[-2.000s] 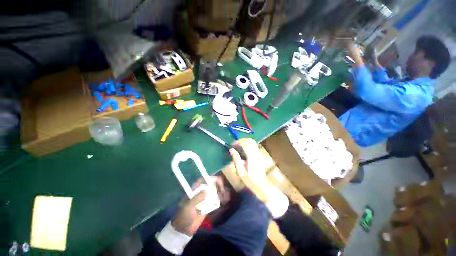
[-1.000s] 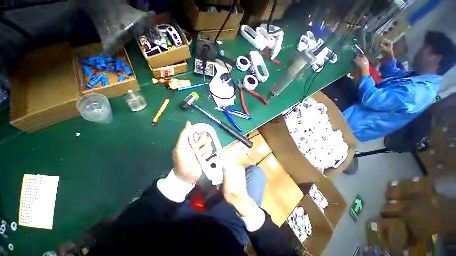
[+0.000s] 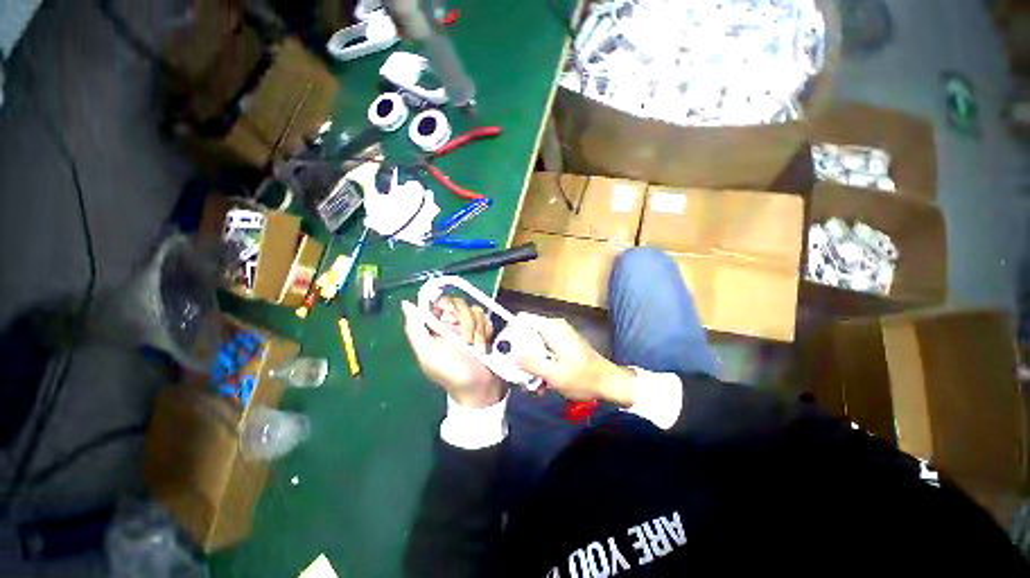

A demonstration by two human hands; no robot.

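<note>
A white oval loop-shaped housing [image 3: 486, 291] is held in both hands over the bench's front edge, its open loop end up and left, its solid end with a dark round spot down and right. My left hand [image 3: 454, 352] is closed around the loop end, with fingers inside the opening. My right hand [image 3: 562, 359] grips the solid end. A hammer [image 3: 474, 263] with a black grip and yellow-green face lies on the green bench [image 3: 350, 435] just beyond the hands.
Red-handled pliers [image 3: 446, 160], blue-handled cutters [image 3: 461, 221], white rings [image 3: 387, 111] and a yellow stick [image 3: 349, 347] lie on the bench. A clear cup [image 3: 273, 434] and blue pieces [image 3: 236, 364] are at left. Closed cartons [image 3: 723, 254] and a large carton of white parts [image 3: 700, 62] stand beyond the knee.
The view has turned clockwise towards the right-hand floor. The hammer, held in my right hand two seconds ago, now lies on the bench, and my right hand holds the housing's solid end.
</note>
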